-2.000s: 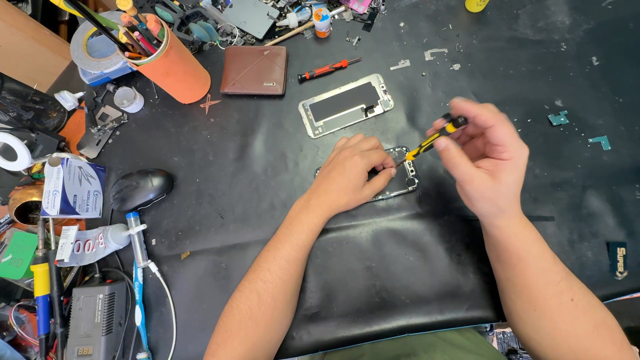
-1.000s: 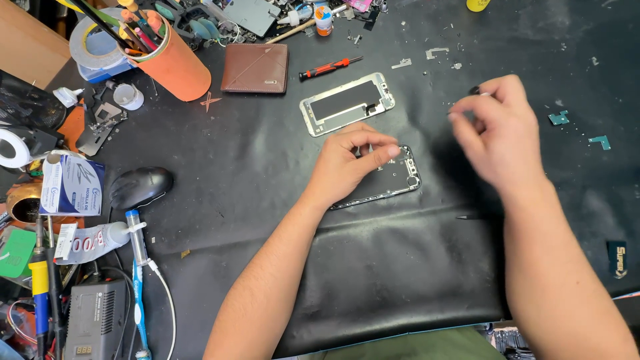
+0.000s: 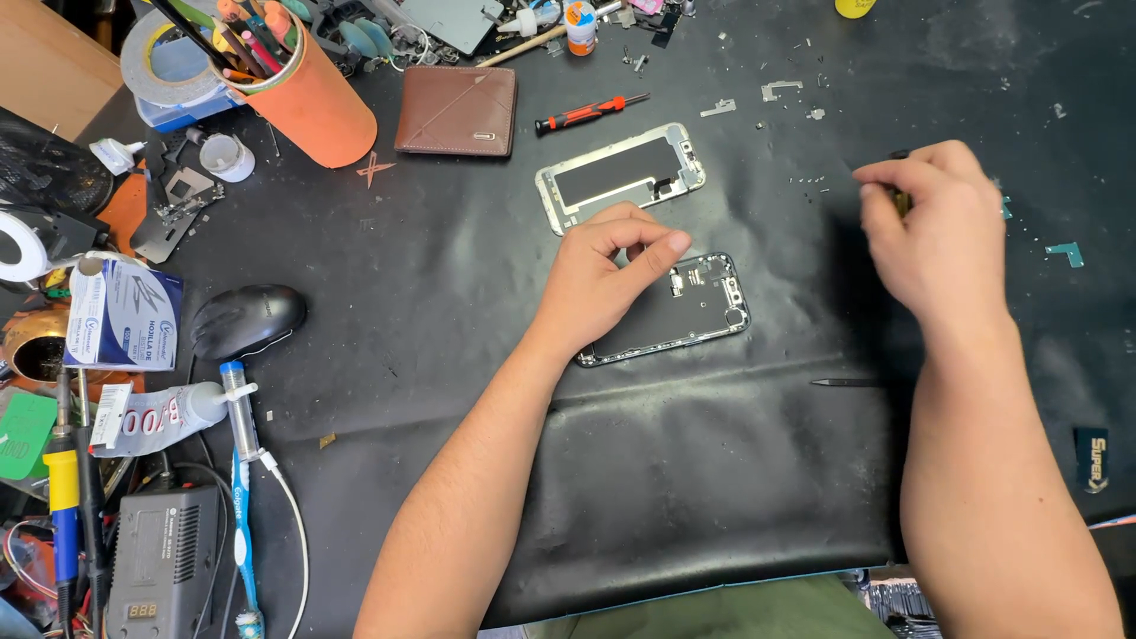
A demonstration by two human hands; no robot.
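Note:
My left hand [image 3: 608, 275] rests over the left part of an opened smartphone housing [image 3: 674, 315], its thumb and index fingertip close together; whether something small is between them cannot be told. Off to the right, above the mat, my right hand [image 3: 941, 222] is curled around a small screwdriver [image 3: 900, 197], of which only a dark and yellow bit shows. Behind the housing lies a phone screen's metal back plate [image 3: 568, 193] with a dark centre. A red and black screwdriver [image 3: 581, 115] lies farther back. Small screws [image 3: 809, 181] and metal brackets [image 3: 781, 90] are scattered on the mat.
A brown wallet [image 3: 455, 111] and an orange pencil cup [image 3: 319, 106] stand back left. A computer mouse [image 3: 248, 321], a blade box [image 3: 124, 315], a toothbrush [image 3: 241, 524] and a soldering station [image 3: 164, 559] line the left side. A dark pointed tool [image 3: 848, 382] lies near my right forearm.
My right hand has moved right, away from the phone housing, with the screwdriver. My left hand has shifted off the housing's upper right part, which is now uncovered.

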